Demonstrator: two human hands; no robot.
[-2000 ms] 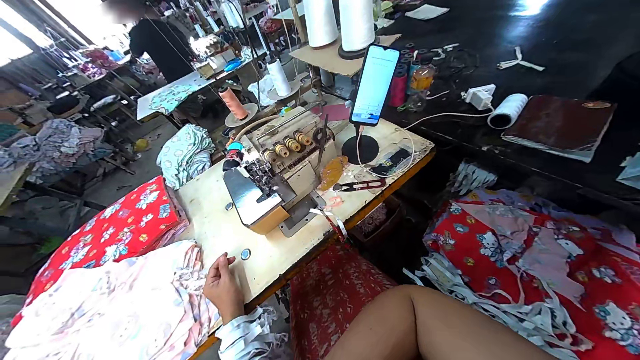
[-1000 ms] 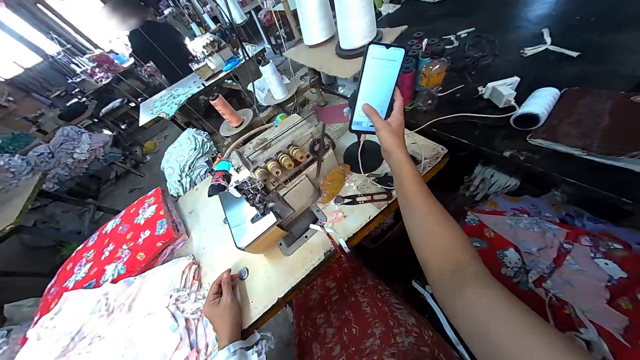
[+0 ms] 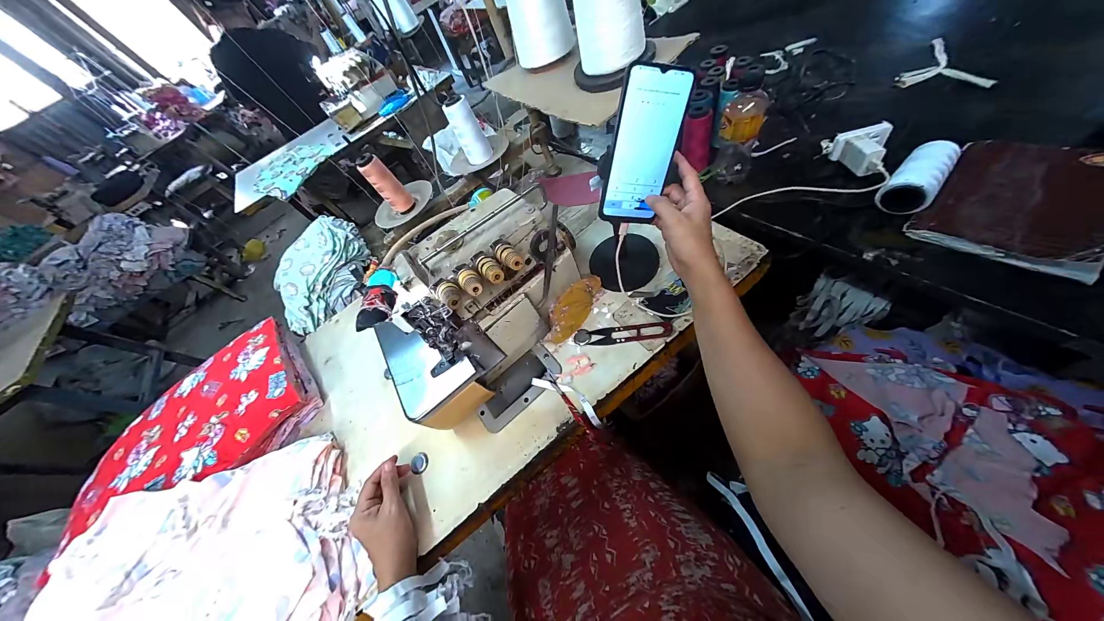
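Observation:
My right hand (image 3: 686, 220) is at the lower right corner of an upright smartphone (image 3: 649, 142) with a lit screen, its thumb over the glass; whether it grips the phone or only touches it, I cannot tell. A cable runs from the phone's lower end. My left hand (image 3: 385, 517) rests at the table's front edge, fingers curled, beside a small round metal disc (image 3: 419, 463); nothing plain is held in it. Between the hands stands an overlock sewing machine (image 3: 483, 319). Thread snips (image 3: 625, 334) lie on the table to its right.
Pale pink fabric (image 3: 216, 535) and red printed fabric (image 3: 190, 414) are piled at left. More red cloth (image 3: 992, 457) lies at right. White thread cones (image 3: 608, 39) stand behind the phone. A charger (image 3: 858, 148) and a thread spool (image 3: 918, 177) sit on the dark table. A person (image 3: 267, 78) is farther back.
Two seconds ago my right hand was out of view and the phone stood without it. The hand came up to the phone by one second ago and has stayed there, its thumb now lower on the screen.

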